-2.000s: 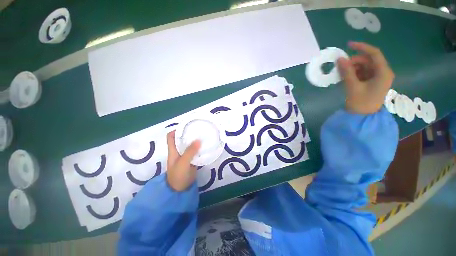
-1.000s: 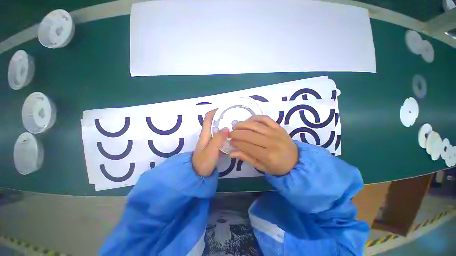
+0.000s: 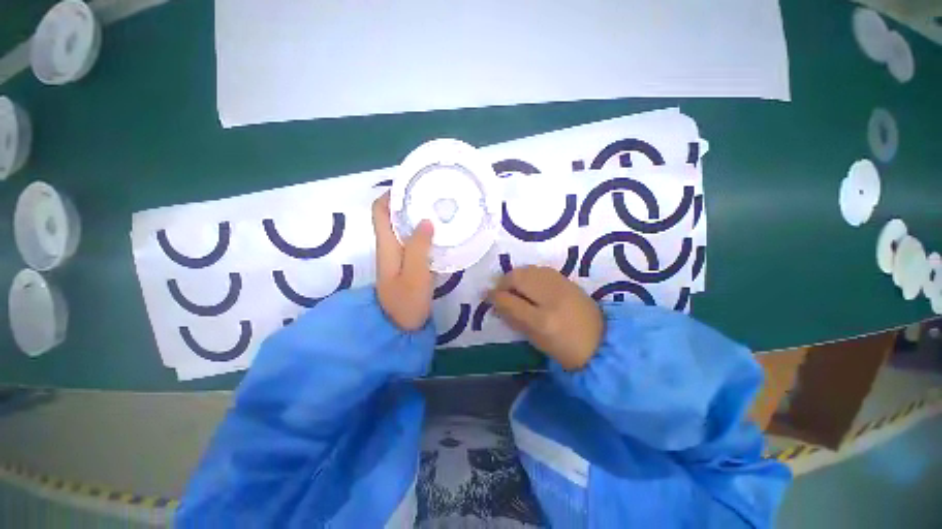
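Observation:
My left hand point(image 3: 409, 271) holds a white round housing point(image 3: 446, 249) with its open side up, thumb over the near rim and fingers at its left side. A ring and a raised middle show inside the housing. My right hand point(image 3: 547, 310) is off the housing, just to its lower right, over the arc sheet, with fingers bent and fingertips close together. Whether it holds something small cannot be told. The white sheet of black adhesive arcs point(image 3: 356, 196) lies beneath both hands, its arcs overlapping towards the right.
A blank white sheet point(image 3: 496, 52) lies beyond. Waiting housings point(image 3: 46, 225) stand in a column at left. White ring discs point(image 3: 859, 192) and a translucent ring point(image 3: 882, 134) lie at right. An open cardboard box point(image 3: 826, 387) is below the table edge at right.
My right hand has come back from the disc area at right, worked over the housing, then moved off it towards me. My left hand keeps the housing, now tipped more towards the camera.

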